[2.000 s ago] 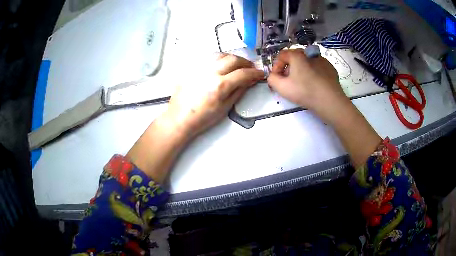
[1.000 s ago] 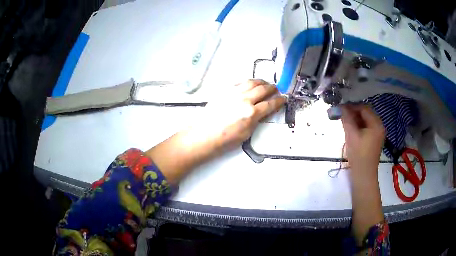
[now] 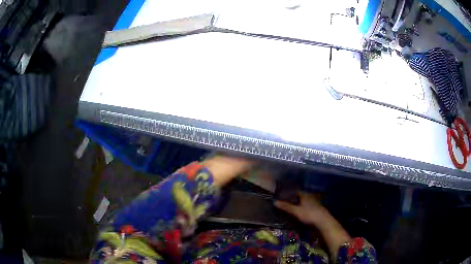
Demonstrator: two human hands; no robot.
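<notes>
Dark and pale cut pieces (image 3: 248, 207) lie in my lap below the table edge. My right hand (image 3: 305, 207) is at their right end, with its fingers and thumb at a dark piece; whether it grips is unclear. My left hand (image 3: 232, 167) is blurred and partly hidden under the table edge, above the pieces; its fingers do not show. A khaki band piece (image 3: 160, 31) lies at the table's left end, joined to a pale, dark-edged strip (image 3: 279, 37) that runs right to the presser foot (image 3: 365, 61).
The white table (image 3: 217, 87) has a ruler (image 3: 206, 135) along its front edge. Red-handled scissors (image 3: 457, 143) and a striped cloth (image 3: 439, 69) lie at right, by the machine head (image 3: 372, 18). A blue crate (image 3: 121, 147) stands below; white scraps (image 3: 101, 209) lie on the floor.
Both hands have left the needle area and moved down below the table edge to the lap. The view has tilted down and left. The strip stays at the machine.
</notes>
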